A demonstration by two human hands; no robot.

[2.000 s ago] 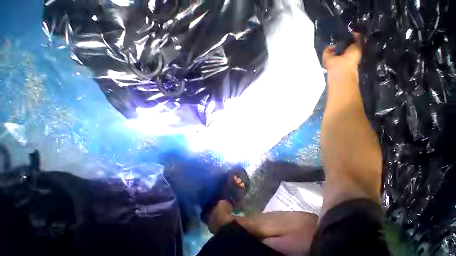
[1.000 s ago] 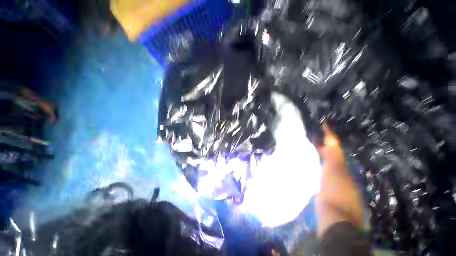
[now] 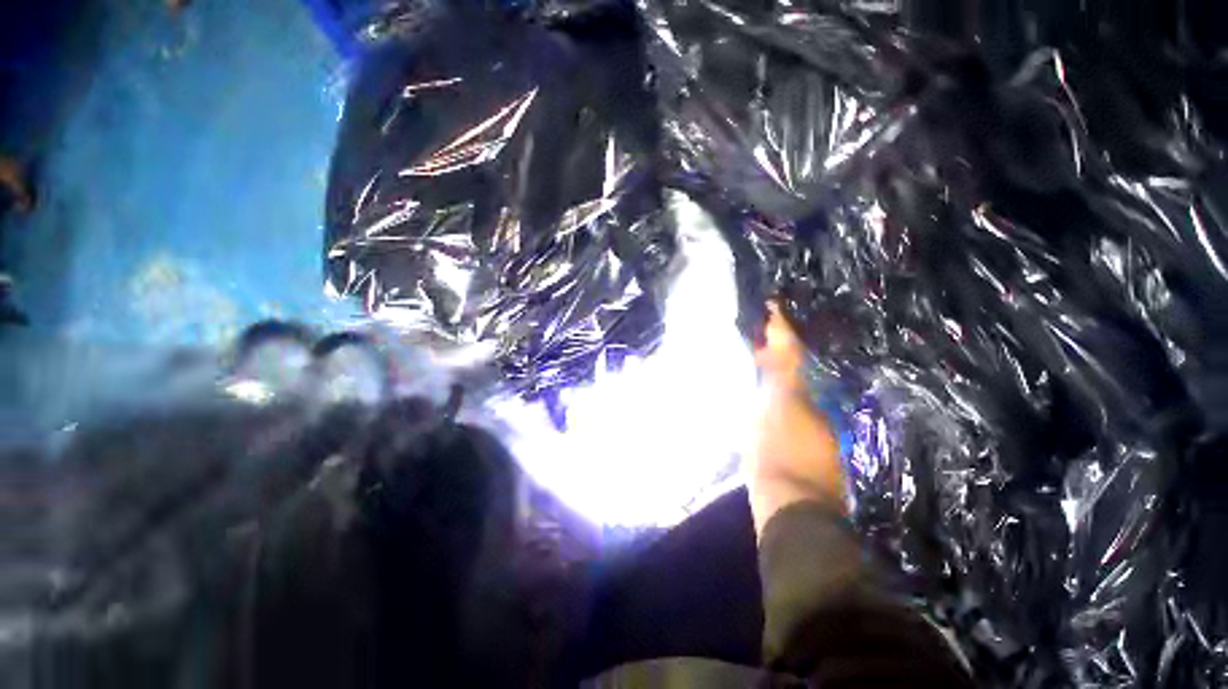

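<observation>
My right hand (image 3: 777,339) reaches up from the lower right, between a glaring white sheet or bag (image 3: 660,417) and a heap of dark polybagged garments (image 3: 997,296). Its fingers are blurred against the dark film, so its grip is unclear. A flat dark polybagged garment (image 3: 485,202) lies at the upper middle, its lower edge lost in glare. A closer dark garment bundle (image 3: 269,538) fills the lower left, with blurred hanger hooks (image 3: 344,353) at its top edge. My left hand is not in view.
A worn blue floor (image 3: 202,162) shows at the upper left. The garment heap runs down the whole right side. A dark cloth shape (image 3: 680,586), possibly my clothing, is at the bottom middle. A blue edge (image 3: 330,20) shows at the top.
The view has shifted, and the yellow sheet seen one second ago is out of frame. My right hand appears further left, still beside the heap. The lower-left bundle now fills more of the picture.
</observation>
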